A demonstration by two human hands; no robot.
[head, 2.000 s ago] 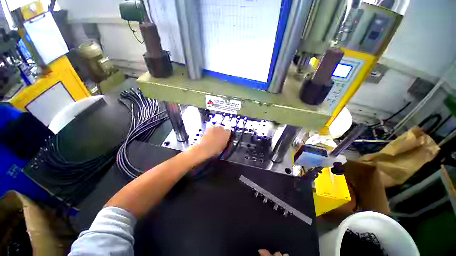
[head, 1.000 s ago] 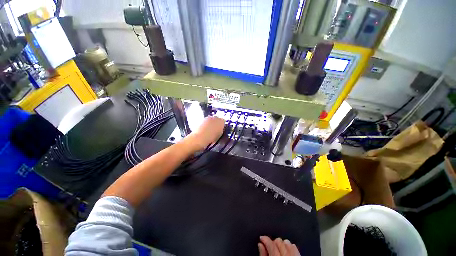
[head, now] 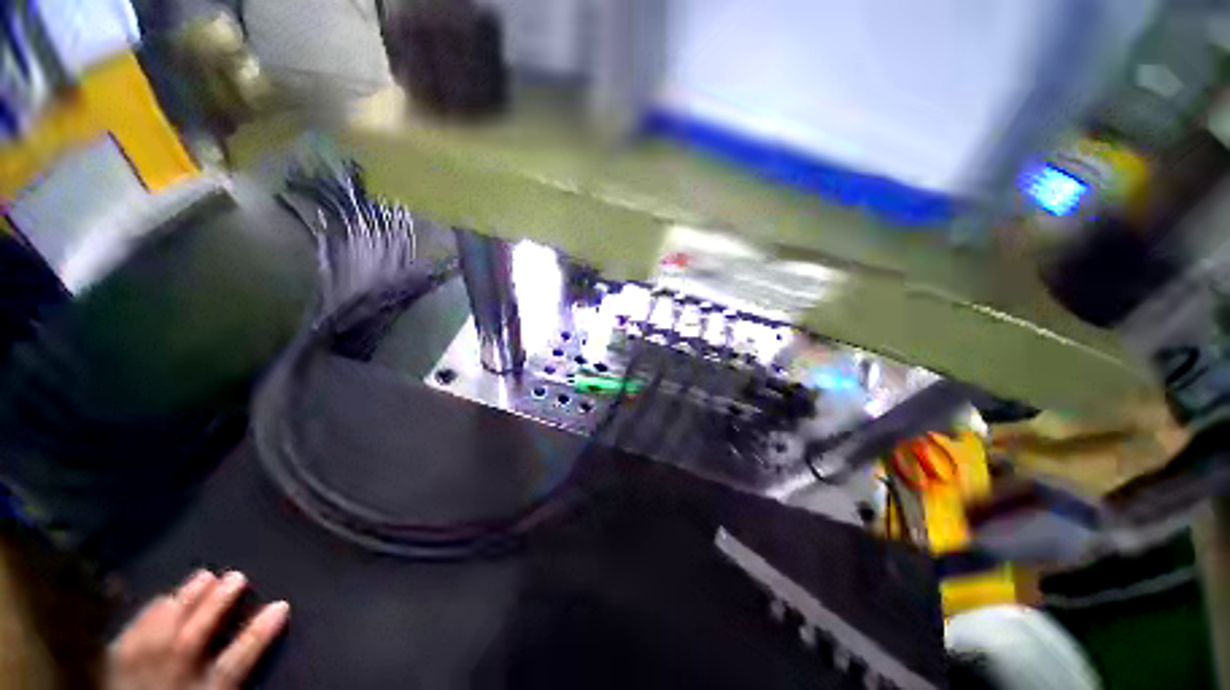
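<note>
My left hand [head: 196, 636] is at the lower left over the black mat, cut off by the bottom edge, fingers apart, nothing seen in it. My right hand is not in view. Black cables [head: 391, 542] run in a loop over the mat from the mould area to the left. The lower mould [head: 701, 324] lies under the press crossbeam, blurred, with dark leads across it. A green-handled tool [head: 607, 386] lies on the silver base plate [head: 546, 384]. A silver loading bar [head: 796, 593] with small pegs lies on the mat at the lower right.
The pale green press crossbeam [head: 567, 223] spans above the mould. A shiny guide post [head: 488, 303] stands at its left. A cable bundle [head: 364, 243] lies at the back left. Orange-red handles [head: 925, 460] show at right, above part of a white tub [head: 1018, 650].
My left hand has left the mould and moved down to the lower left. My right hand has gone out of view. The view has shifted and blurred, and the green-handled tool now shows.
</note>
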